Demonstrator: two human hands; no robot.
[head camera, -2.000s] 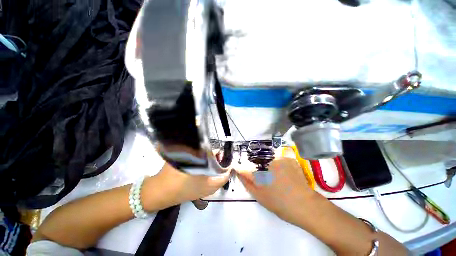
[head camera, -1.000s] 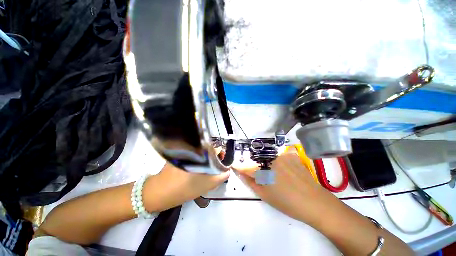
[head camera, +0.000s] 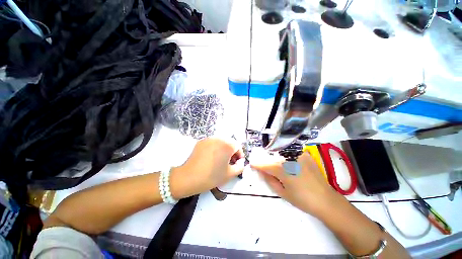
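A black strap (head camera: 175, 227) runs from under my left hand down over the table's front edge. My left hand (head camera: 210, 164) has its fingers bent and pinched on the strap's end, just left of the needle area (head camera: 253, 146). My right hand (head camera: 291, 179) lies at the right of the presser foot, its fingertips close to the left fingertips. A tiny dark bit shows between them; whether the right fingers grip it is hidden. The sewing machine (head camera: 405, 109) stands over both hands, its shiny cover (head camera: 305, 76) partly in front of the needle area.
A big heap of black straps (head camera: 86, 101) lies at left. A clear bag of silver metal pieces (head camera: 200, 114) is behind my left hand. Shears with a red handle loop (head camera: 349, 177), a smartphone (head camera: 372, 167) with white cable, and slim snips (head camera: 433, 215) lie at right. A measuring tape (head camera: 213, 251) runs along the front edge.
The view has shifted, so the bag of metal pieces and the front edge now show. My left fingers are more bent. Both hands remain at the needle area.
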